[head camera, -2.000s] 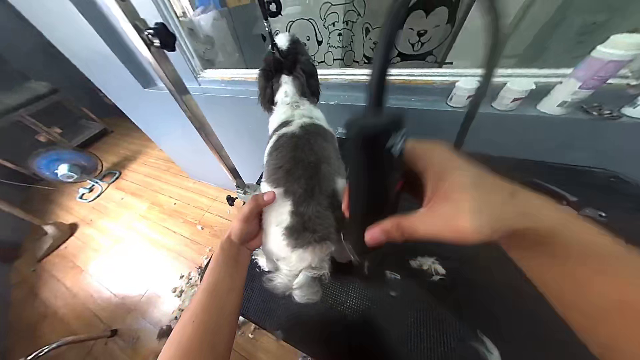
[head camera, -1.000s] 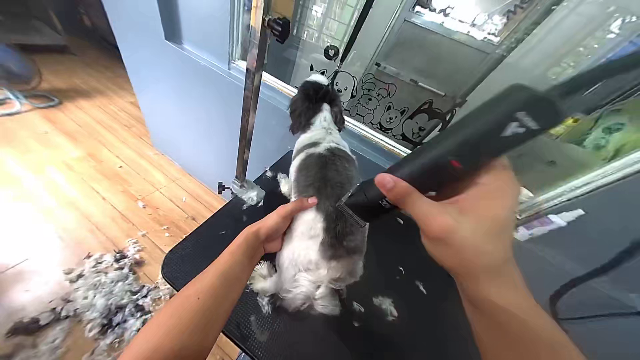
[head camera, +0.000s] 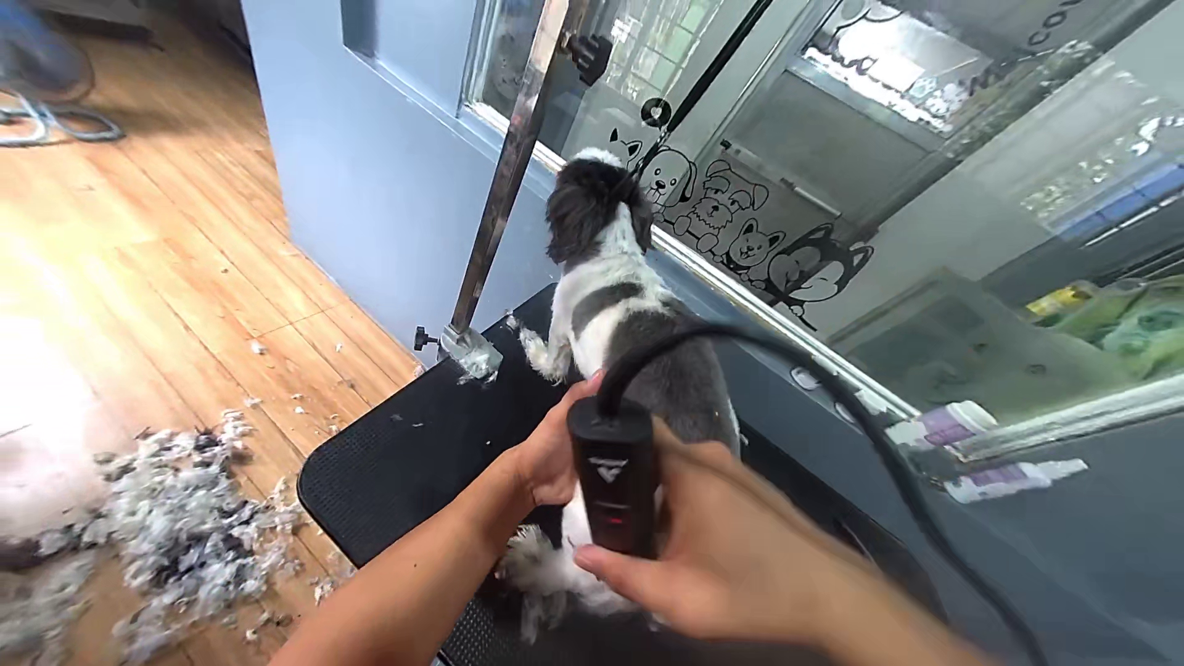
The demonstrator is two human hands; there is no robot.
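A grey and white dog (head camera: pixel 675 370) with a dark head stands on a black grooming table (head camera: pixel 388 462), its back to me and its head toward the window. Around black corded hair clippers (head camera: pixel 612 481) my right hand (head camera: pixel 712 546) is closed, over the dog's rear; the blade end is hidden. My left hand (head camera: pixel 555 449) lies against the dog's left side, just beside the clippers, its fingers partly hidden by them. From the clippers' top the black cord (head camera: pixel 860 416) arches to the right. A dark tether (head camera: pixel 712 74) runs up from the dog's neck.
A metal grooming arm (head camera: pixel 507 185) rises from a clamp (head camera: pixel 470 351) at the table's edge. Cut fur (head camera: pixel 185 527) lies heaped on the wooden floor, left. Behind the dog is a window with dog drawings (head camera: pixel 731 208). White bottles (head camera: pixel 943 425) lie by the sill. A fan (head camera: pixel 46 55) stands far left.
The clippers, slanted across the right of the dog a second ago, now stand upright over its rear. My right hand has moved with them, closer to my left hand.
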